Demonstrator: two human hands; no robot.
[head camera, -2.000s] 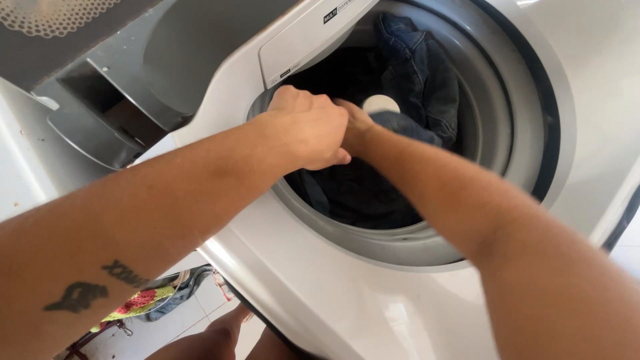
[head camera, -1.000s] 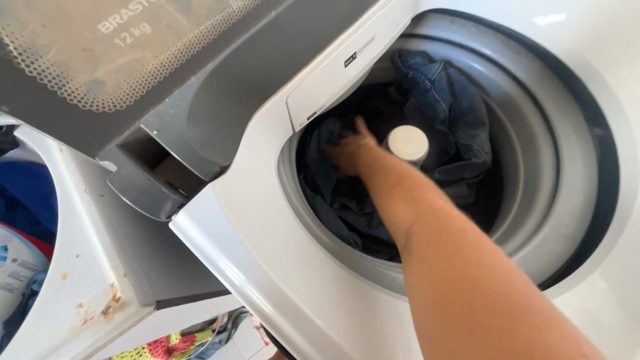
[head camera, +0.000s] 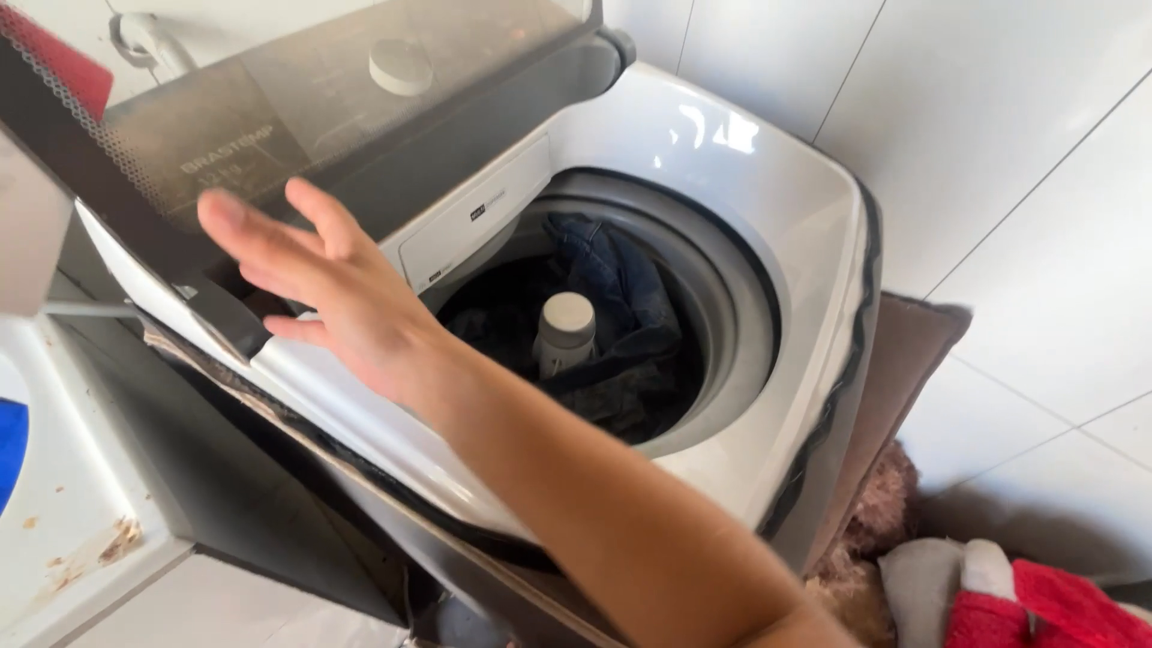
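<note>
My right hand (head camera: 337, 297) is raised over the left rim of a white top-loading washing machine (head camera: 720, 180), with its fingers apart and nothing in them. The forearm crosses the machine's front edge and part of the tub. Inside the metal tub (head camera: 733, 315), blue denim clothing (head camera: 612, 270) and darker clothes (head camera: 621, 405) lie around the agitator (head camera: 565, 342), which has a white cap. The hinged lid (head camera: 297, 117) stands open behind the hand, partly hidden by the fingers. My left hand is out of view.
At the left is a white basin (head camera: 81, 558) with brown stains and a blue item (head camera: 11, 450). A brown cushion (head camera: 909, 360) leans right of the machine, above a pinkish fluffy item (head camera: 877, 495) and red cloth (head camera: 1071, 594). White wall panels (head camera: 999, 117) stand behind.
My right hand has come out of the tub and moved left, now over the machine's rim. My left hand, seen two seconds ago over the tub, is gone from view. The view has shifted.
</note>
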